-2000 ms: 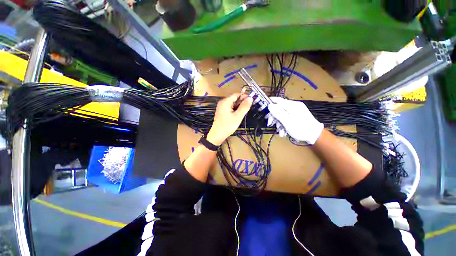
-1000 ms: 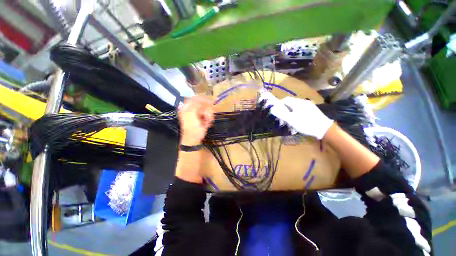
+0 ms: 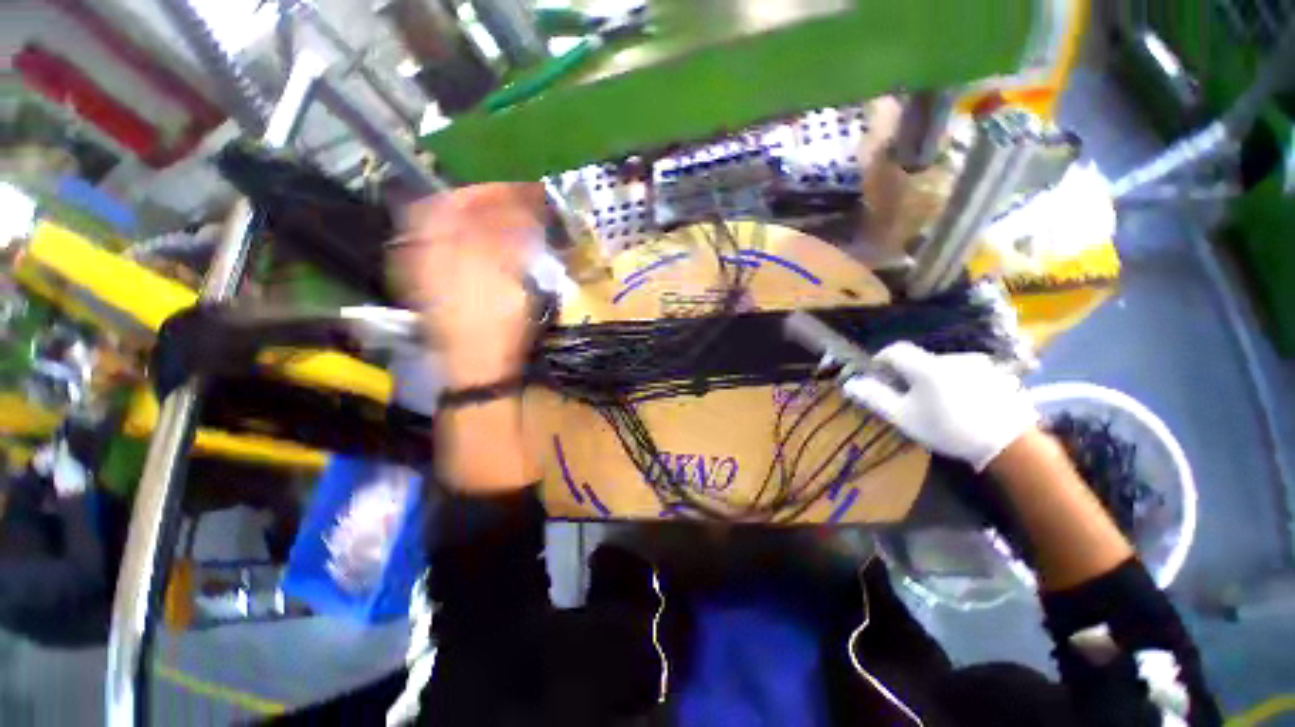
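Observation:
My right hand [image 3: 954,403], in a white glove, holds a narrow silver metal strip [image 3: 835,345] over the right part of the black cable bundle [image 3: 668,355]. Loose cables curve from near the strip down over the cardboard cover [image 3: 597,455]. My left hand [image 3: 476,263], bare with a dark wristband, is raised at the left over the bundle. It is blurred, so its fingers and anything in them cannot be made out.
A green platen [image 3: 682,85] crosses the top, with a grey metal mould block [image 3: 717,189] on a perforated plate below it. A steel column [image 3: 969,213] and a white bucket [image 3: 1176,490] stand right. A blue bin [image 3: 330,547] and metal rail [image 3: 159,497] are left.
My left hand has moved away from the strip, up and to the left. My right hand has moved right and slightly down with the strip. The view has shifted, showing more of the mould block.

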